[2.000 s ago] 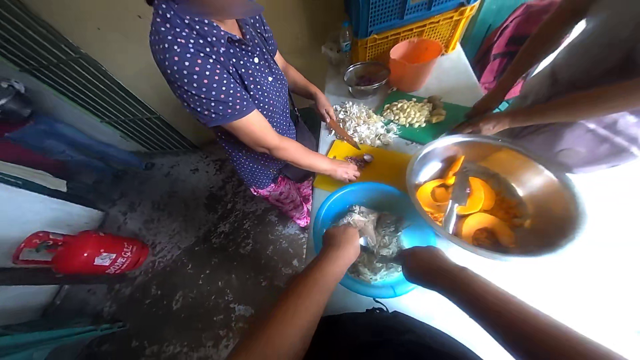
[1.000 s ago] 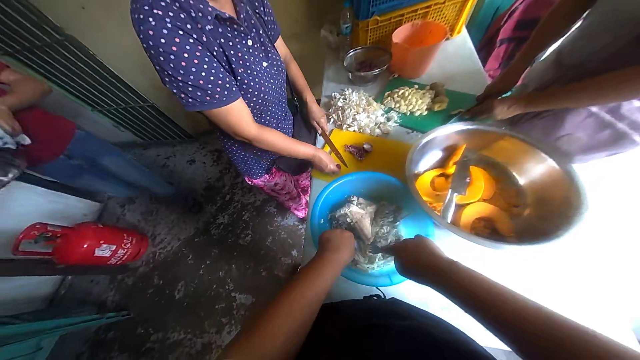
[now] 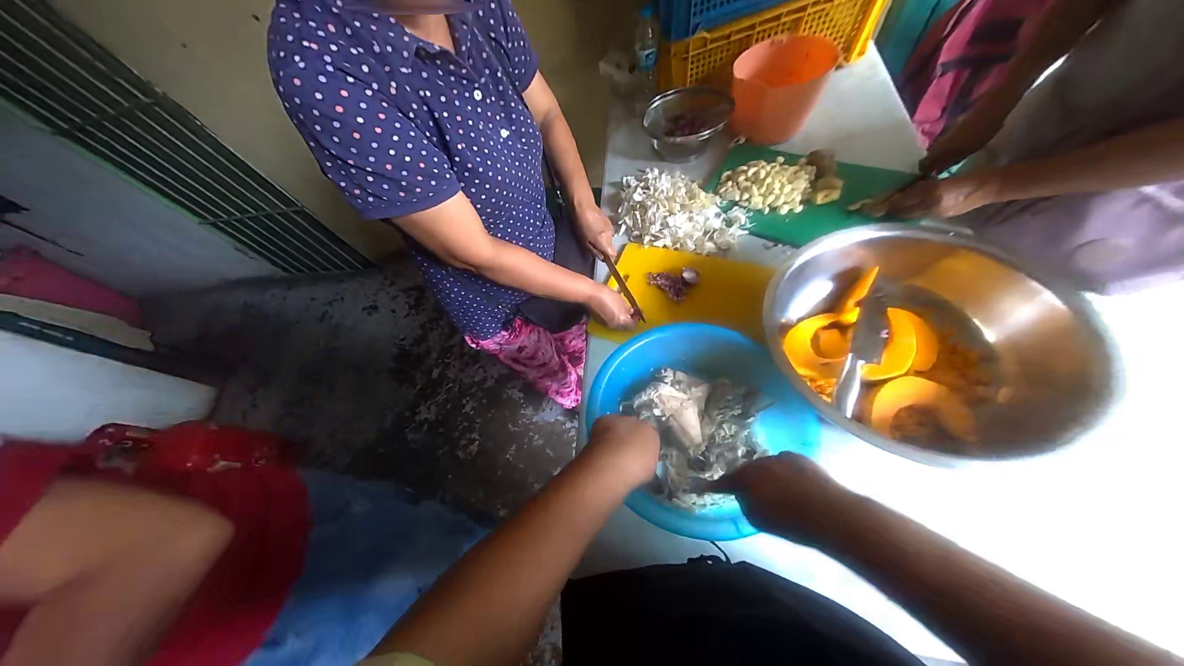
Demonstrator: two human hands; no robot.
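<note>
A blue plastic basin [image 3: 613, 370] holds pale and grey shredded pieces, probably meat or fish [image 3: 689, 421]. My left hand [image 3: 631, 446] is in the basin at the left of the pieces, fingers curled down and partly hidden; whether it grips a piece I cannot tell. Over the basin's lower right rim, my right hand [image 3: 782, 490] is closed on a dark, thin thing that looks like a knife handle, its far end among the pieces. Right of the basin stands a big steel bowl [image 3: 1036, 370] with cut squash [image 3: 893, 347] and a knife [image 3: 865, 342] lying on it.
Across the table a person in a dotted shirt [image 3: 462, 139] cuts on a yellow board [image 3: 721, 296]. Another person's hands work at a green board [image 3: 786, 222] with peeled garlic [image 3: 768, 185]. Garlic skins [image 3: 675, 208], an orange container [image 3: 782, 88] and a sieve [image 3: 687, 120] stand behind. A person in red [image 3: 231, 527] is close at left.
The person in red, at the far left edge one second ago, now fills the lower left and covers most of the red gas cylinder. Both my hands stay at the basin.
</note>
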